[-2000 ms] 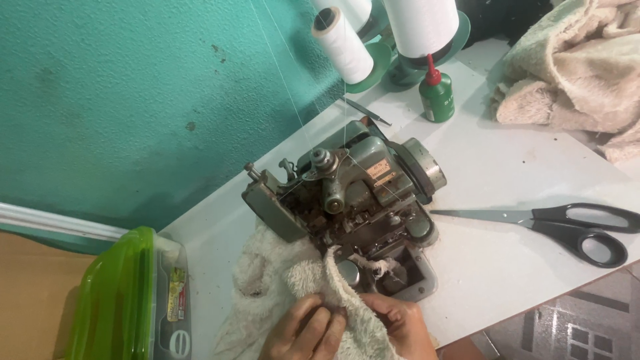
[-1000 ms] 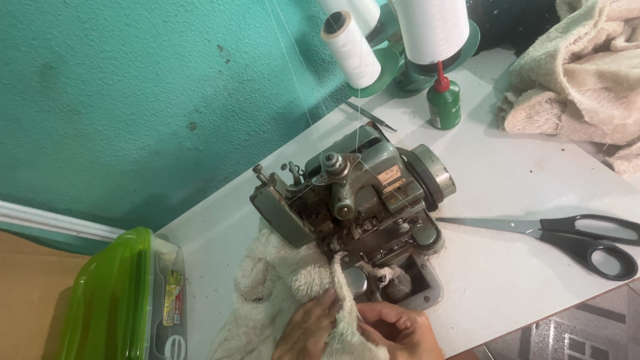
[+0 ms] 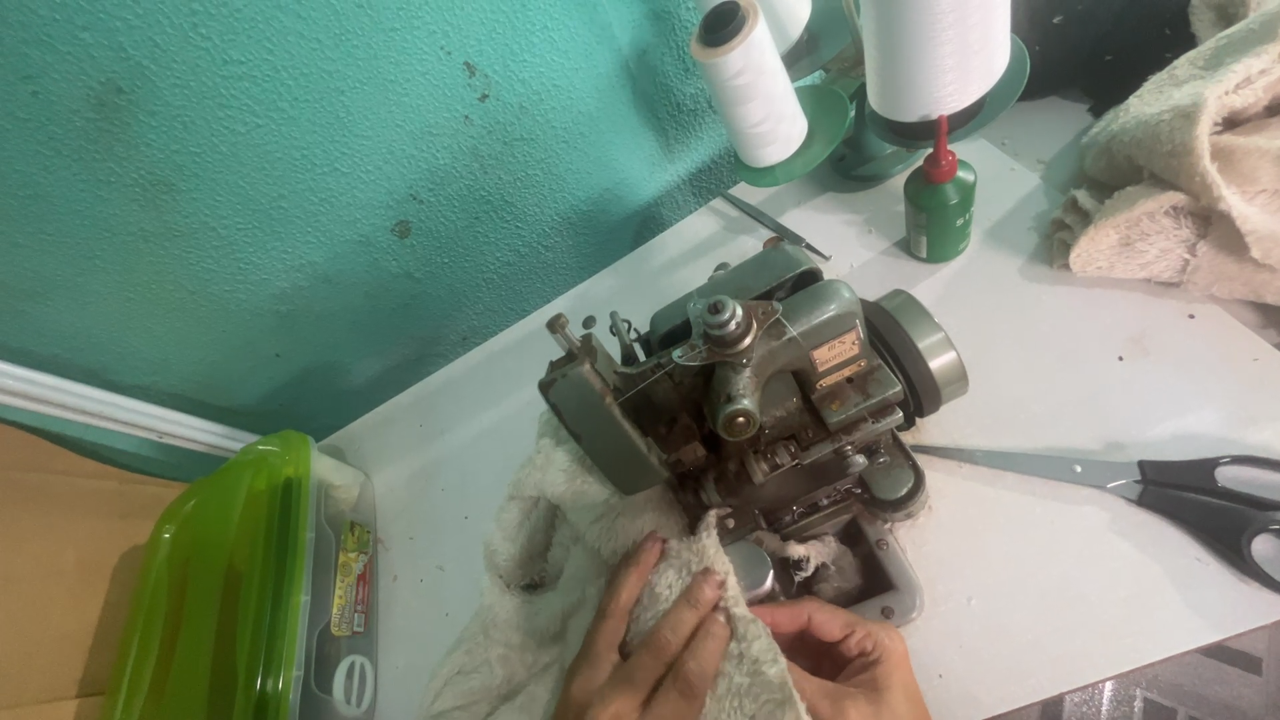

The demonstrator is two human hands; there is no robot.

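A worn green-grey overlock sewing machine (image 3: pixel 760 400) stands on the white table, with white thread running through its tension parts. Off-white plush fabric (image 3: pixel 540 600) lies along its left and front, one edge reaching up to the machine's front. My left hand (image 3: pixel 655 640) rests on this fabric with its fingers spread, holding a fold between them; its thumb is hidden. On the fabric's right edge, my right hand (image 3: pixel 840 655) pinches the cloth between thumb and forefinger, just below the machine's open tray (image 3: pixel 890 570), where fabric scraps lie.
Black-handled scissors (image 3: pixel 1140 480) lie right of the machine. Behind it are metal tweezers (image 3: pixel 775 225), a green oil bottle (image 3: pixel 940 210) with a red tip, and white thread cones (image 3: pixel 750 90) on a stand. A pile of plush fabric (image 3: pixel 1180 190) sits at upper right, a green-lidded plastic box (image 3: pixel 340 600) at lower left.
Both hands have shifted on the fabric. The left hand's fingers are now spread flatter over the cloth, and the fabric edge between the hands has changed shape.
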